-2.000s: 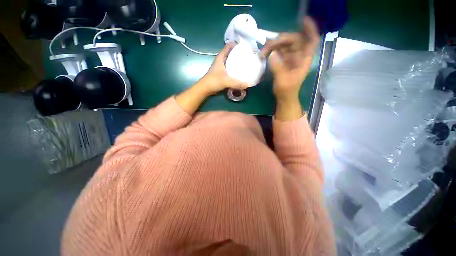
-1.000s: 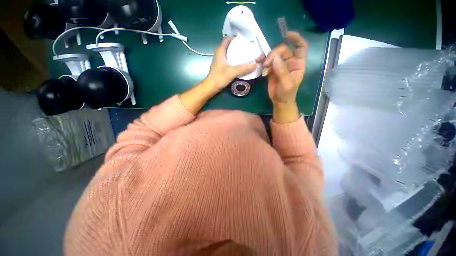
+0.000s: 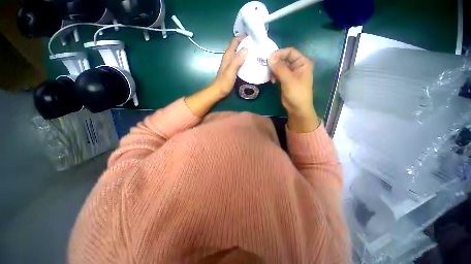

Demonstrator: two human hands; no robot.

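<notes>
A white security camera lies on the green bench in front of me, its ball head towards me and its bracket plate at the far end. A white antenna sticks out to the upper right. The dark ringed lens module shows at its near end. My left hand holds the head's left side. My right hand pinches a small printed sticker at its fingertips, against the head's right side. Whether the sticker is fully down on the surface cannot be told.
Waiting cameras with black balls stand at the left, with a white cable trailing. A dark blue cloth lies at the upper right. Air-column bags pile up on the right. A plastic-wrapped bundle is below left.
The camera has turned, and its antenna now points to the upper right. My right hand has moved from raised beside the camera onto its head. The label strip seen above that hand is no longer visible.
</notes>
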